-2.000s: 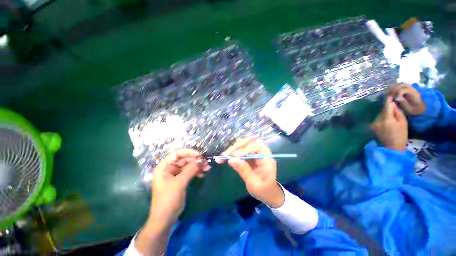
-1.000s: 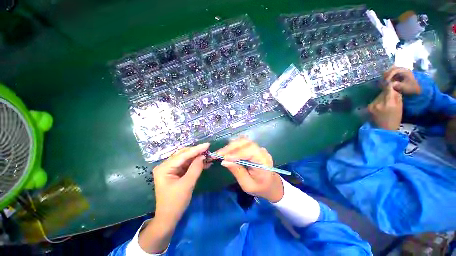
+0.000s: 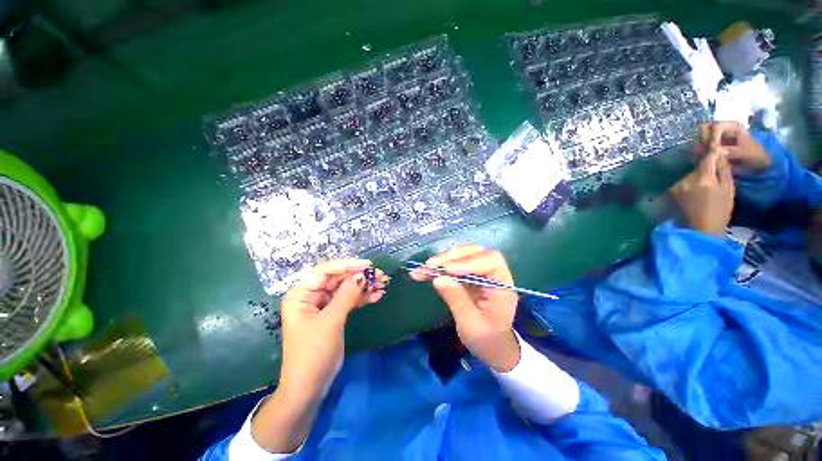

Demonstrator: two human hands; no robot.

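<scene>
My left hand [image 3: 315,311] pinches a small dark module [image 3: 370,278] with shiny bits between thumb and fingertips, low in the middle of the view. My right hand [image 3: 476,293] holds slim light-blue tweezers [image 3: 491,283]. Their tip points left toward the module, with a small gap between them. A clear blister tray [image 3: 347,162] with rows of pockets holding dark parts lies on the mat just beyond my hands, with strong white glare at its left. The module's details are too small to tell.
A zip bag [image 3: 530,174] with a white label lies between my tray and a second blister tray [image 3: 613,90]. A neighbour's hands [image 3: 712,185] are at the right, near white scraps [image 3: 746,99]. A green fan [image 3: 45,261] and amber film [image 3: 104,374] are at the left. Black specks [image 3: 263,315] lie on the mat.
The tweezers' tip was at the module in my left fingers and is now clear of it. My right hand has moved slightly right. The neighbour's hands remain close together.
</scene>
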